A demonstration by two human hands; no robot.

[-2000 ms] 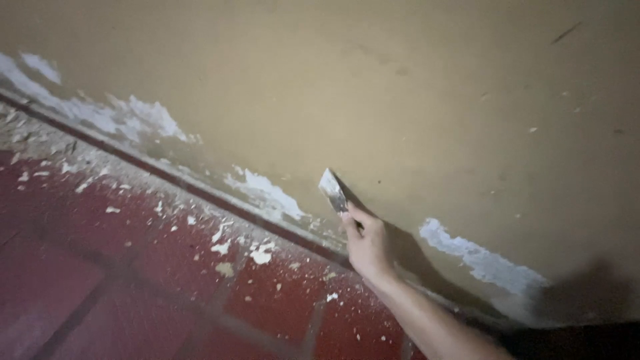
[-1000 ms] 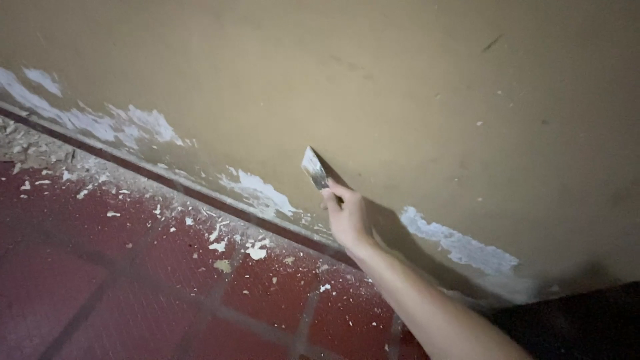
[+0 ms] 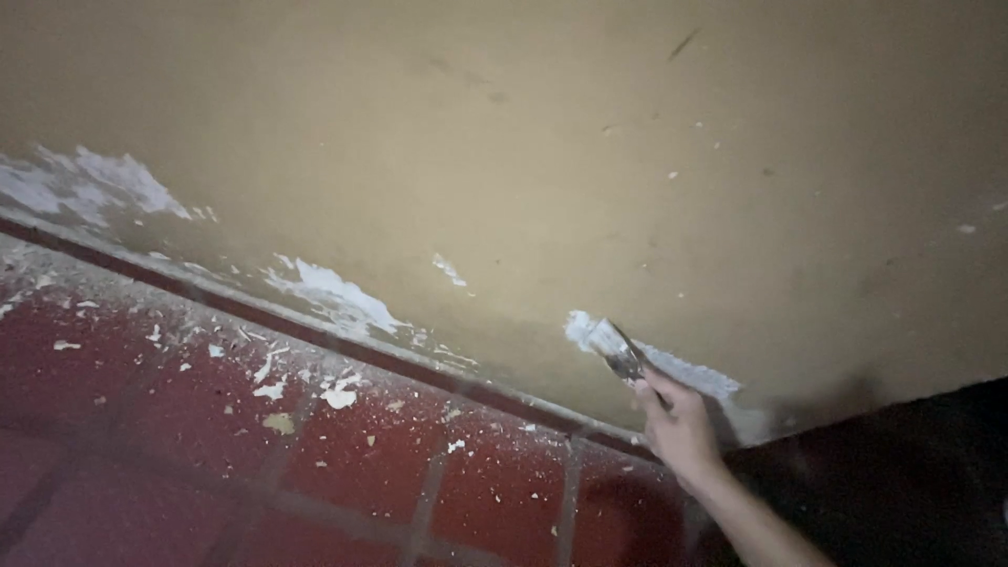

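Observation:
My right hand (image 3: 679,425) grips the handle of a metal putty knife (image 3: 618,350) at the lower right. Its whitish blade lies against the tan painted wall (image 3: 504,189), over the left part of a bare white patch (image 3: 685,372). Further left, a second white patch (image 3: 339,295) shows just above the red baseboard edge, and a small bare spot (image 3: 449,270) sits higher up. Another large patch (image 3: 118,181) is at the far left. My left hand is out of view.
Paint flakes (image 3: 339,394) and pale dust lie along the wall's foot on the red tiled floor (image 3: 354,465). A narrow red baseboard (image 3: 260,315) runs diagonally between wall and floor. A dark area (image 3: 890,480) fills the lower right corner.
My right hand and the putty knife have moved right and down to the right-hand white patch. A small bare spot now shows on the wall near where the blade was.

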